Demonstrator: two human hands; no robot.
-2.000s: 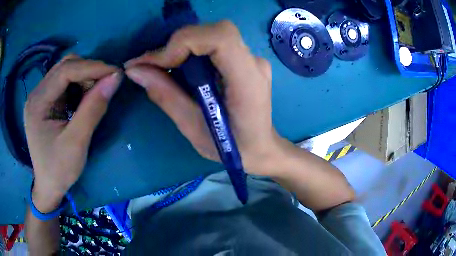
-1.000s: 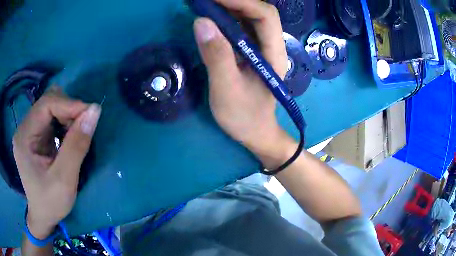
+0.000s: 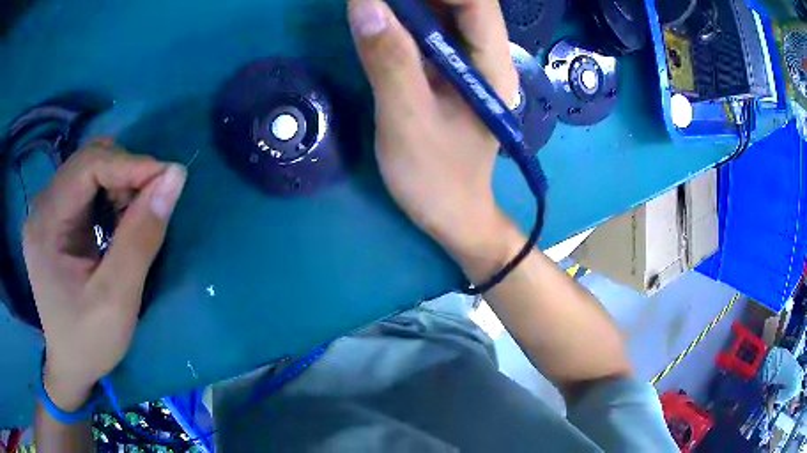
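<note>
A black disc with a bright white centre (image 3: 249, 146) lies flat on the mat in front of me. My left hand (image 3: 104, 239), left of the disc, pinches a hair-fine wire (image 3: 192, 159) between thumb and fingertip. The wire's tip points up and right, apart from the disc. My right hand (image 3: 442, 133), right of the disc, holds a dark-blue soldering iron (image 3: 469, 81) with its cable running down past my wrist. The iron's tip is out of the picture at the top edge.
More discs (image 3: 591, 104) lie at upper right beside a blue tray (image 3: 708, 129) with a dark grey box (image 3: 739, 62). A black curved loop (image 3: 13, 199) lies at the left, partly behind my left hand. A parts bin (image 3: 188, 414) is below the bench edge.
My hands have moved apart from their earlier meeting point. My right hand with the iron went up and right. The black disc, earlier not visible, now shows between them.
</note>
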